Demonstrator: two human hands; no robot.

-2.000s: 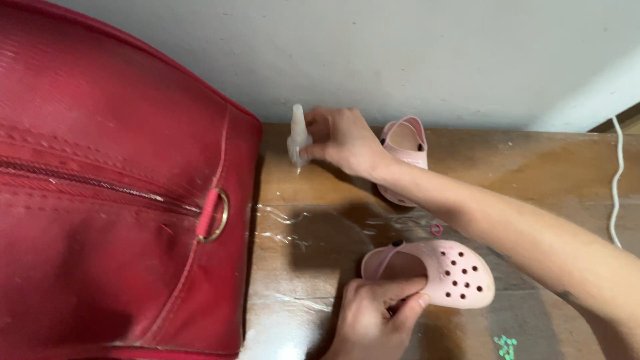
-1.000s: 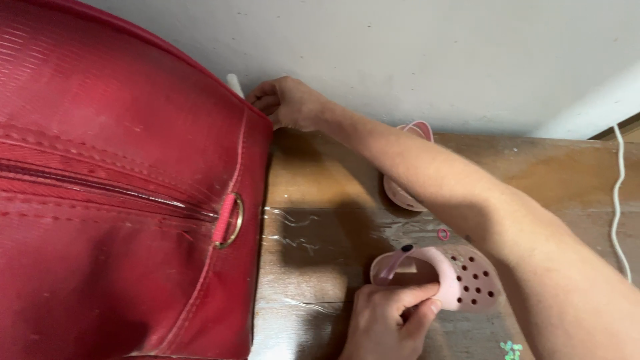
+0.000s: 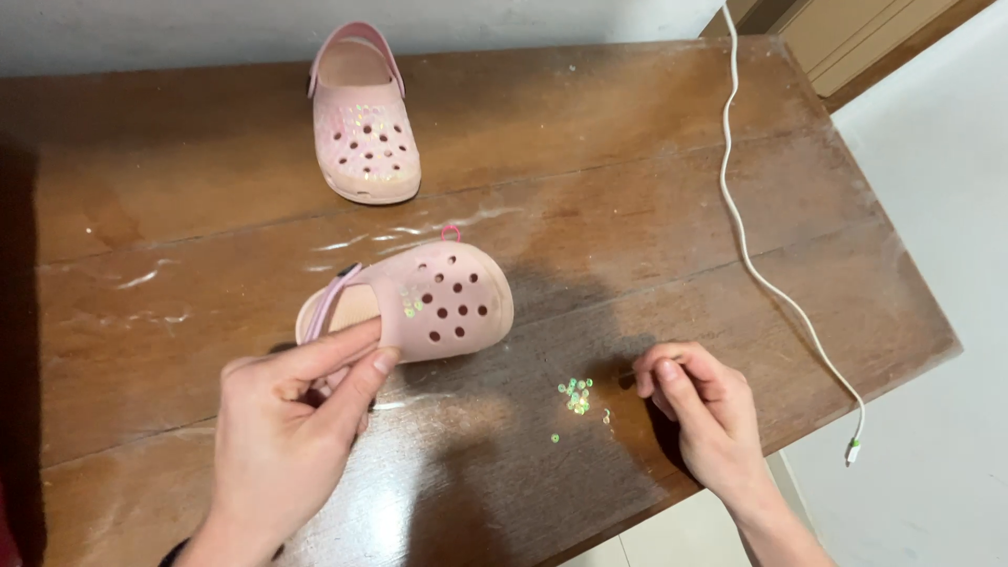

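Note:
My left hand grips a pink clog by the rear edge of its upper, fingers inside the opening and thumb outside. A few iridescent sequins lie on that upper near the opening. Just right of a small pile of green iridescent sequins, my right hand hovers low with thumb and forefinger pinched; a thin dark tip shows at the fingers, too small to name. The other pink clog, its upper dotted with sequins, stands near the wall.
A pink elastic ring lies beside the held clog. A white cable runs across the wooden table and hangs over its right edge. The wall borders the far side. A red edge shows at the lower left.
My right hand has come back from beside the red bag to the sequin pile, without the whitish tube it held near the wall. My left hand still holds the clog. The view has swung right.

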